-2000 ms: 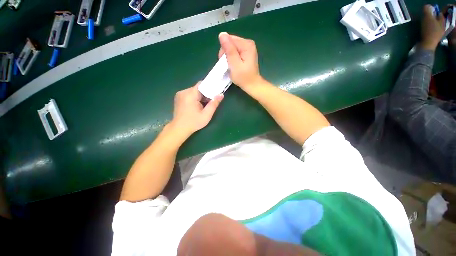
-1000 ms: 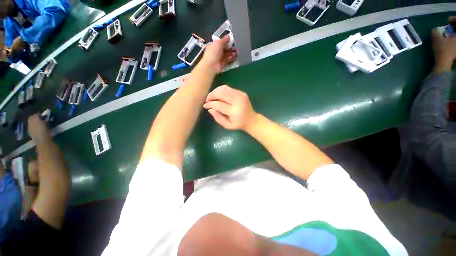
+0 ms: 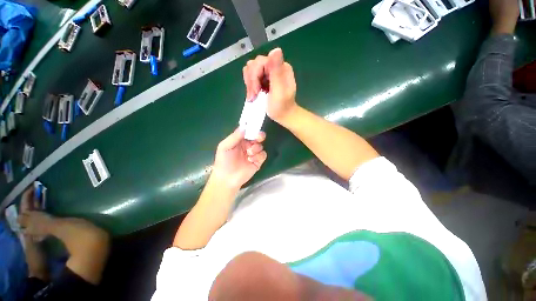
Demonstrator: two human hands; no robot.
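A white case (image 3: 254, 117) is held above the green ledge between my two hands, with its solid white side showing. My left hand (image 3: 238, 159) grips its lower end with thumb and fingers. My right hand (image 3: 273, 82) holds its upper end, with fingers bent over it. The case's inside and its far side are hidden. No blue cylinder shows at it.
An empty white frame (image 3: 96, 168) lies on the ledge at left, and a loose stack of frames (image 3: 405, 19) at upper right. Device units (image 3: 123, 67) with blue cylinders lie on the belt beyond the metal rail (image 3: 176, 78). Other workers' arms (image 3: 82, 241) are at both sides.
My left hand has come back from the belt beside the grey post to in front of me. Both hands now hold a white case together. The view has shifted.
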